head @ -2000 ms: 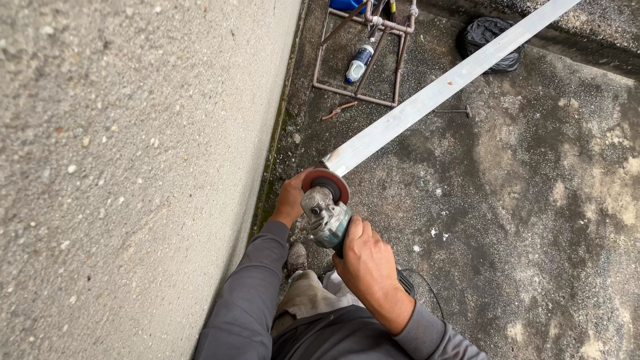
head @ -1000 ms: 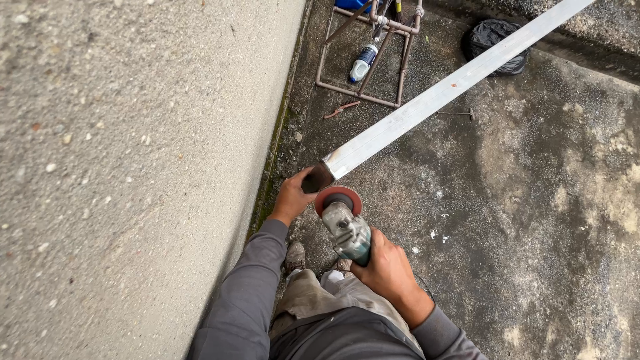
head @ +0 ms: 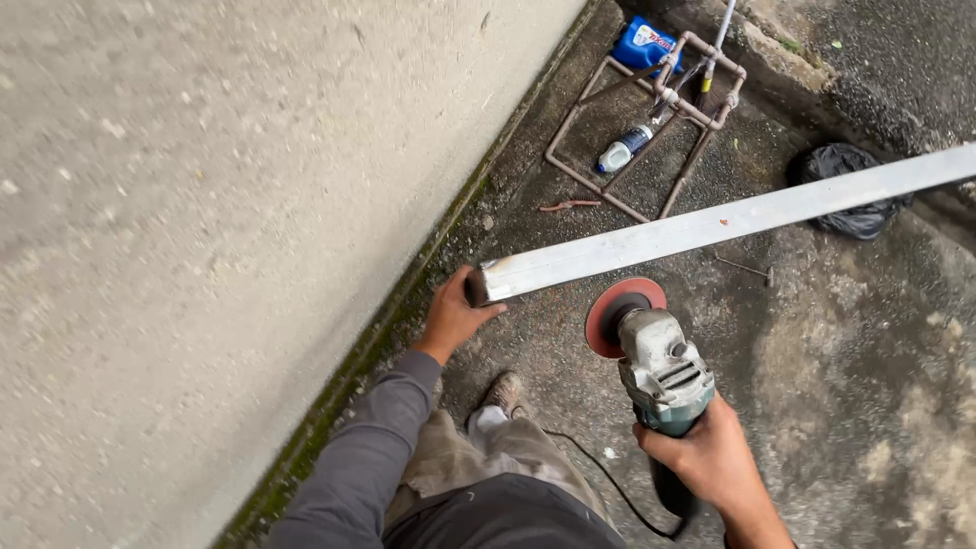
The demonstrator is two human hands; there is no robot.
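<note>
My left hand (head: 456, 314) grips the near end of a long pale rectangular metal tube (head: 648, 242), thumb on one side and fingers on the other. The tube's end looks dark and a brownish mark shows at its corner. My right hand (head: 705, 450) is closed around the body of an angle grinder (head: 665, 374). Its reddish abrasive disc (head: 627, 316) is below the tube and apart from it. A black cord (head: 602, 473) trails from the grinder's rear.
A rough wall (head: 267, 229) rises at the left. On the concrete floor are a brown pipe frame (head: 576, 175), a white-and-blue bottle (head: 625, 149), a blue container (head: 644, 44), a black plastic bag (head: 846, 164) and a thin metal rod (head: 743, 267).
My right hand has moved the grinder away from the tube's end, down and to the right. My left hand now grips that end. The view has turned.
</note>
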